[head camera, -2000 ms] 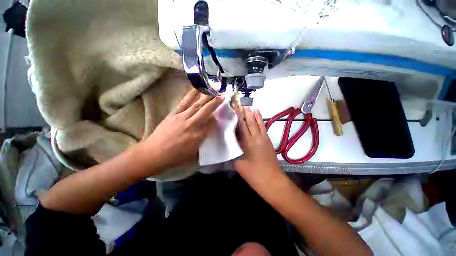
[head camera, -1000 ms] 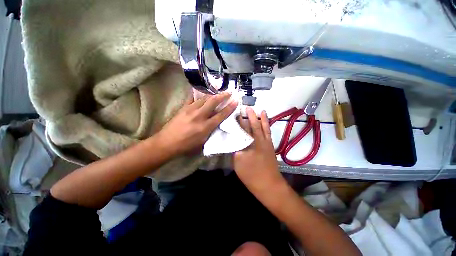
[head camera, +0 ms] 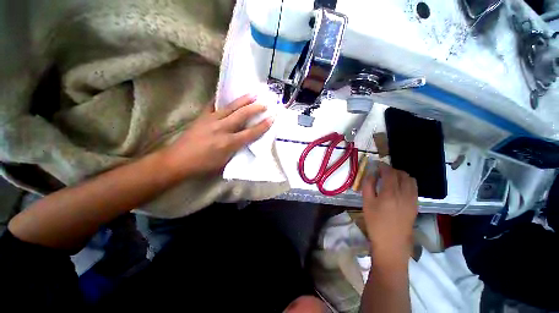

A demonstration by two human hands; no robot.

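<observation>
The cream fleece piece [head camera: 153, 98] lies bunched left of the needle. A white fabric strip [head camera: 254, 165] lies on its right edge and runs under the sewing machine head [head camera: 380, 36]. My left hand [head camera: 214, 137] lies flat on the strip, fingertips near the presser foot [head camera: 277, 92]. My right hand [head camera: 390, 195] is at the table's front edge, fingers at the yellow-handled tool [head camera: 361, 173]; part of the handle is hidden, and whether the fingers grip it is unclear.
Red-handled scissors [head camera: 331, 164] lie on the machine bed, between the strip and my right hand. A black smartphone [head camera: 418, 153] lies right of the tool, over a small brown scrap [head camera: 381, 144]. White and cream fabric pieces [head camera: 444, 275] are heaped below the table's front edge.
My right hand has left the white strip and moved right, past the scissors, to the yellow-handled tool. My left hand stays on the strip. The view has shifted and turned.
</observation>
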